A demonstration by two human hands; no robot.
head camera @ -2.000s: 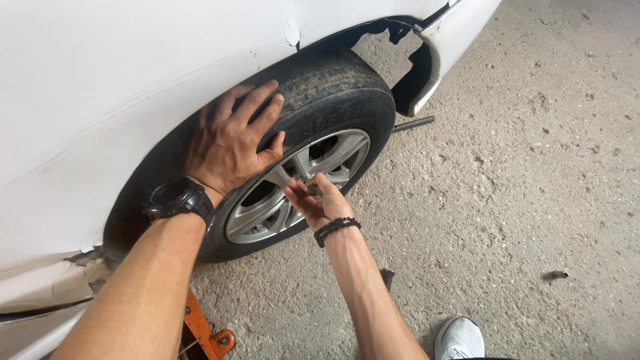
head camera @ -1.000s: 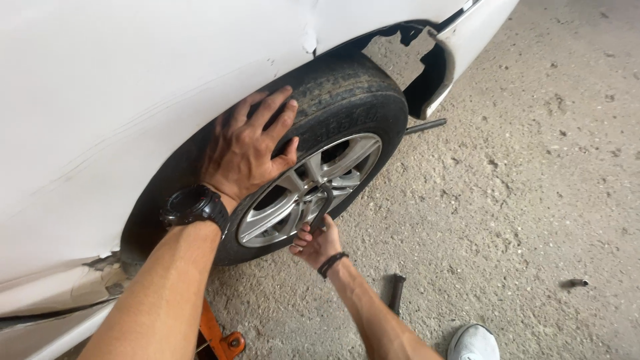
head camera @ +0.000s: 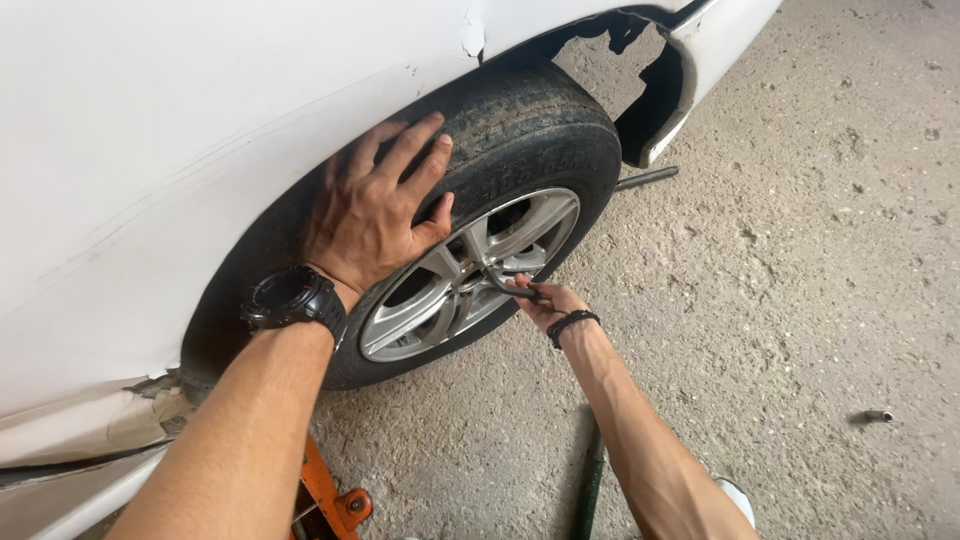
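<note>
My left hand point(head camera: 375, 202), with a black watch on its wrist, lies spread flat against the tire point(head camera: 540, 112) of a white car, its thumb near the rim's edge. My right hand point(head camera: 546, 301) grips the handle of a bent dark metal wrench point(head camera: 511, 288), seemingly an L-shaped lug wrench. The far end of this tool meets the silver alloy wheel point(head camera: 420, 307) close to its hub. Whether it sits on a nut cannot be told.
An orange floor jack point(head camera: 330, 487) stands at the lower left. A green bar point(head camera: 590, 480) lies on the concrete beneath my right forearm. Another metal bar point(head camera: 649, 178) sticks out behind the tire. A small metal socket point(head camera: 877, 416) lies at right. The fender point(head camera: 679, 90) has a broken, jagged edge.
The wrench in my right hand has swung from roughly upright to slanting down and right from the hub. My left hand has stayed on the tire.
</note>
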